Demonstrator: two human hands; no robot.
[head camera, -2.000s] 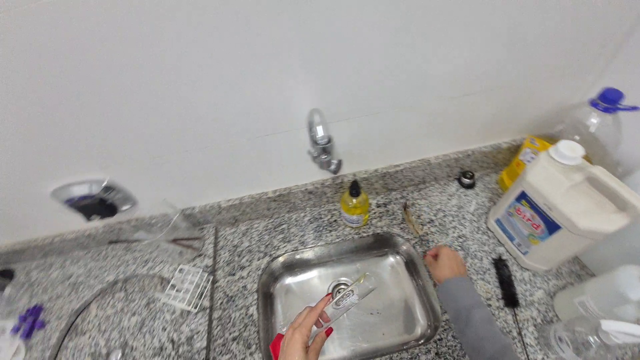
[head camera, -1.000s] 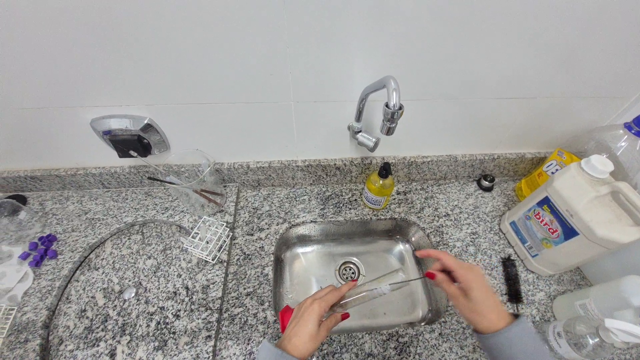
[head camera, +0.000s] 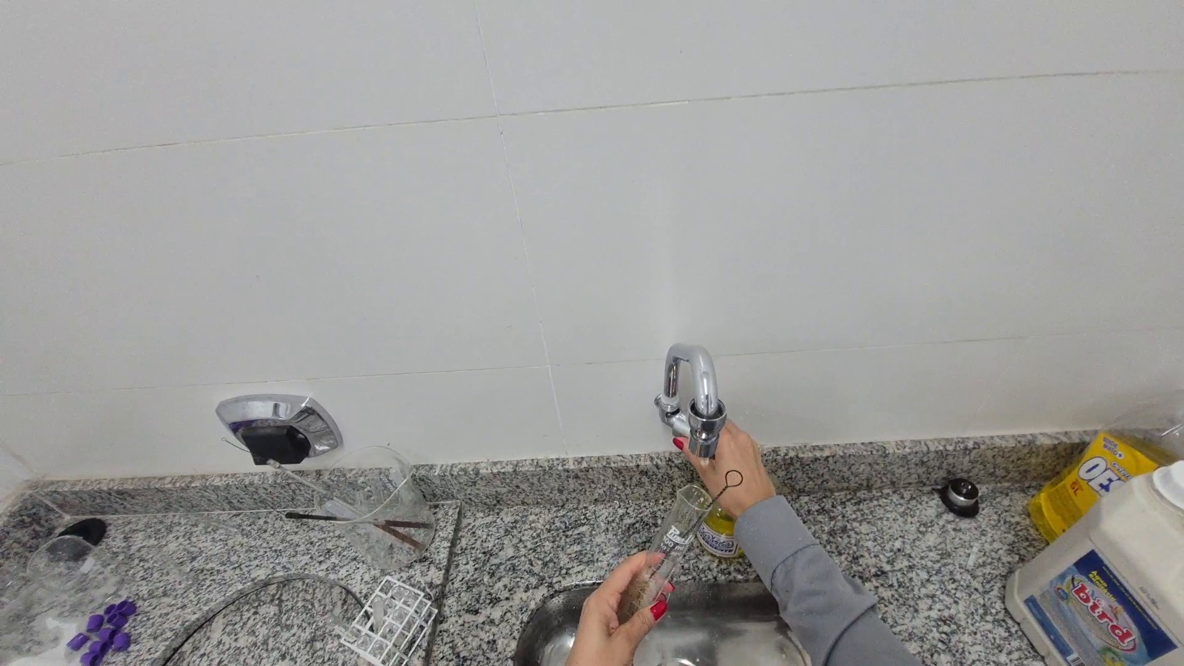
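Note:
My left hand (head camera: 622, 606) holds a glass tube (head camera: 673, 536) tilted over the steel sink (head camera: 555, 622). A thin wire-handled brush with a looped end (head camera: 733, 478) stands in the tube. My right hand (head camera: 735, 467) reaches behind the chrome faucet (head camera: 689, 370), with its fingers at the faucet's valve; whether they grip the knob is partly hidden by the spout. Beneath my right wrist, a bottle of yellow liquid (head camera: 720, 536) stands behind the sink, partly covered.
Left on the granite counter are a glass beaker (head camera: 379, 518) with rods, a white wire rack (head camera: 393, 622) and purple caps (head camera: 104, 631). A black-and-chrome stopper (head camera: 960, 497), a yellow pack (head camera: 1091, 481) and a white jug (head camera: 1091, 592) stand right.
My right hand has moved from the brush handle above the sink to the faucet. The tube, held in my left hand, is now more upright. The view has tilted up.

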